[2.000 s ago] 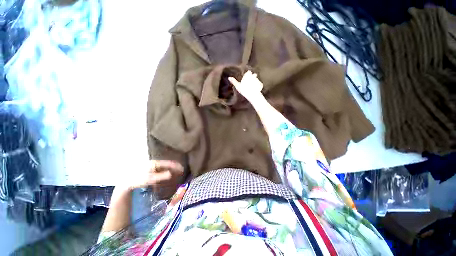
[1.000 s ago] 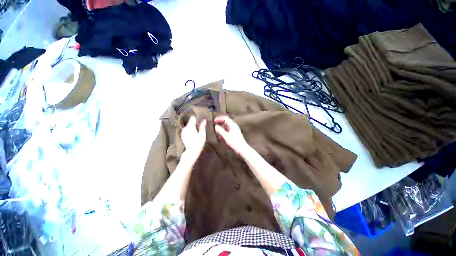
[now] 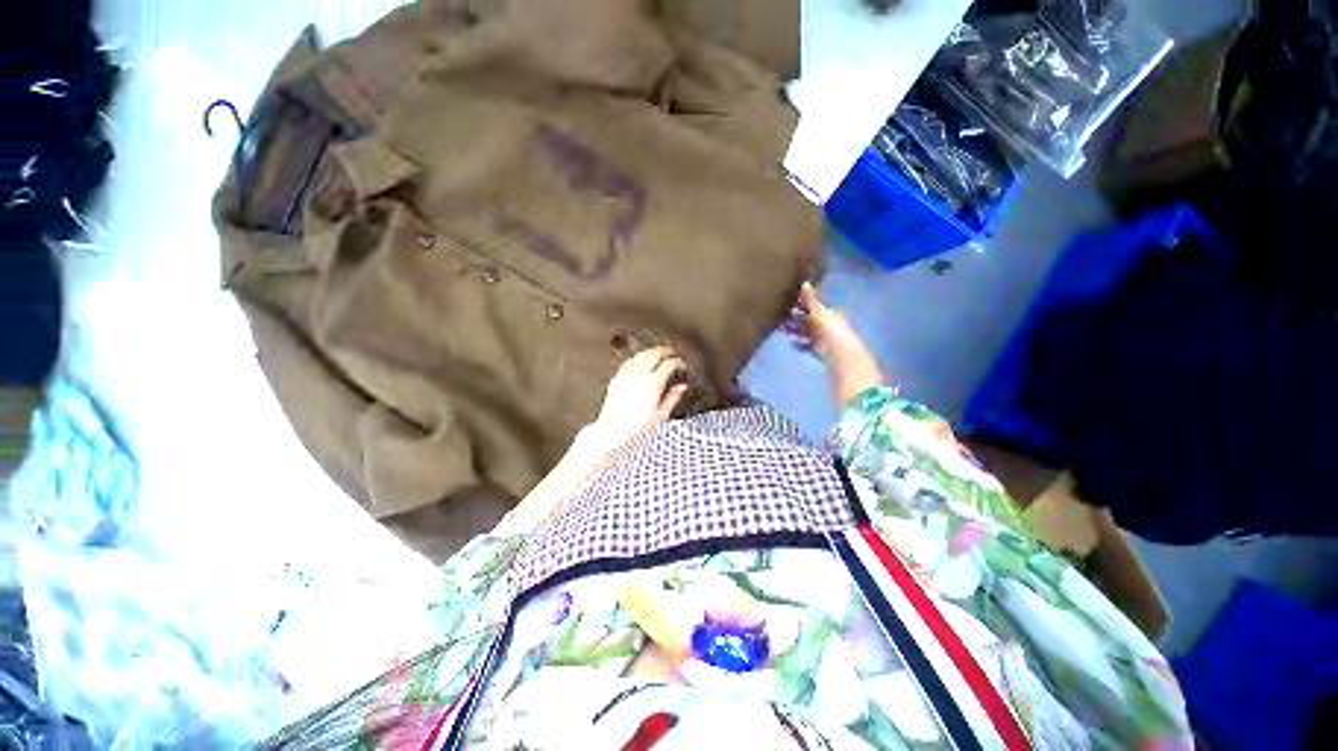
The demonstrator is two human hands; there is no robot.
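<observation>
The brown jacket [image 3: 426, 176] lies on the white table, its collar and the black hanger hook [image 3: 223, 118] at the upper left and its hem towards me. Several dark buttons run down the front. A darker U-shaped patch [image 3: 624, 220] shows on the front. My left hand [image 3: 643, 386] is on the front edge near the hem, beside the lowest visible button, fingers on the cloth. My right hand [image 3: 812, 320] is at the jacket's lower side edge, thumb up against it; its fingers are partly hidden, and I cannot tell whether it grips.
A blue bin [image 3: 917, 206] with clear-bagged items stands past the table's right edge. Dark navy garments [image 3: 1189, 382] lie in a blue bin farther right. A cardboard box [image 3: 1093, 543] is on the floor. Pale plastic [image 3: 88, 572] lies at the left, with dark garments [image 3: 52, 191] above.
The view has swung right. My hands have moved from the jacket's neck area down to its hem and have spread apart. The jacket's front now lies flatter, with its dark patch visible.
</observation>
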